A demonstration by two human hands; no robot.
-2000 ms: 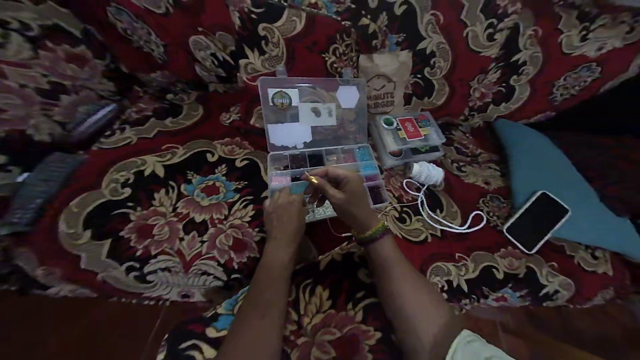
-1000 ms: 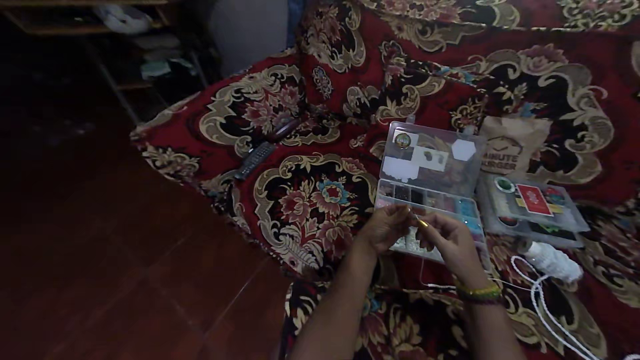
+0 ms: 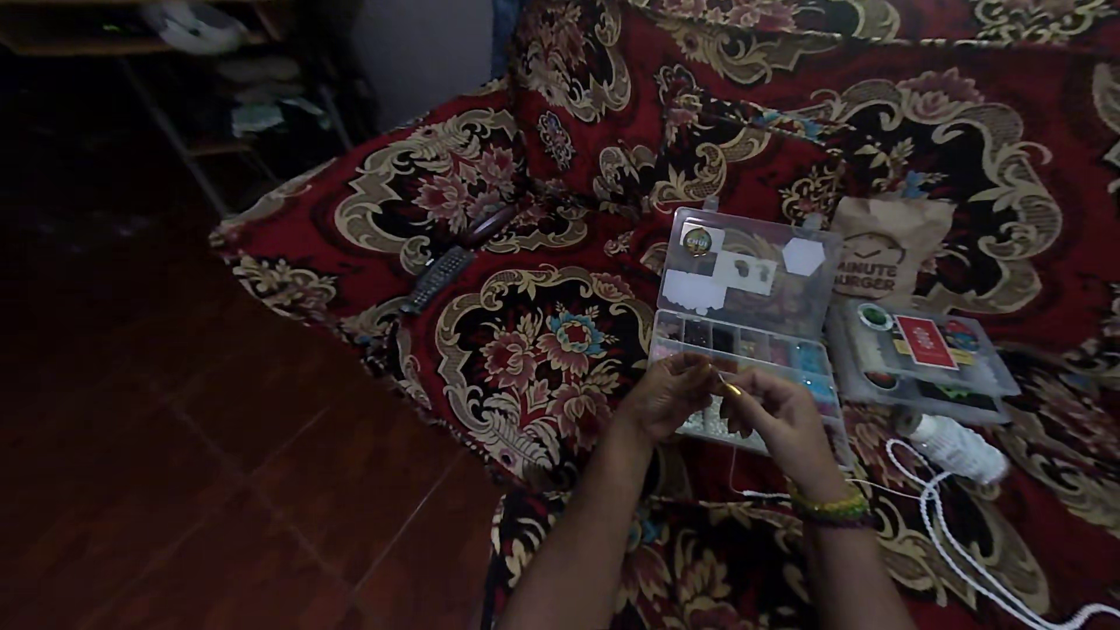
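Note:
My left hand and my right hand meet fingertip to fingertip over an open plastic compartment box of beads. Between the fingertips is something too small to tell; a gold-coloured spot shows at the right thumb. A thin thread hangs below my hands and joins a short white strand near the right wrist. That wrist wears yellow, green and dark beaded bracelets. Behind the compartments the clear lid stands raised, with white paper pieces and a round sticker on it. My fingers hide some compartments.
Right of the beads, stacked plastic cases lie before a brown paper bag. A spool of white cord lies nearer, its loose cord trailing right. On the floral sofa lies a remote control. Tiled floor lies left.
The view has swung left, bringing the floor and a shelf into sight. My hands remain together over the bead box throughout.

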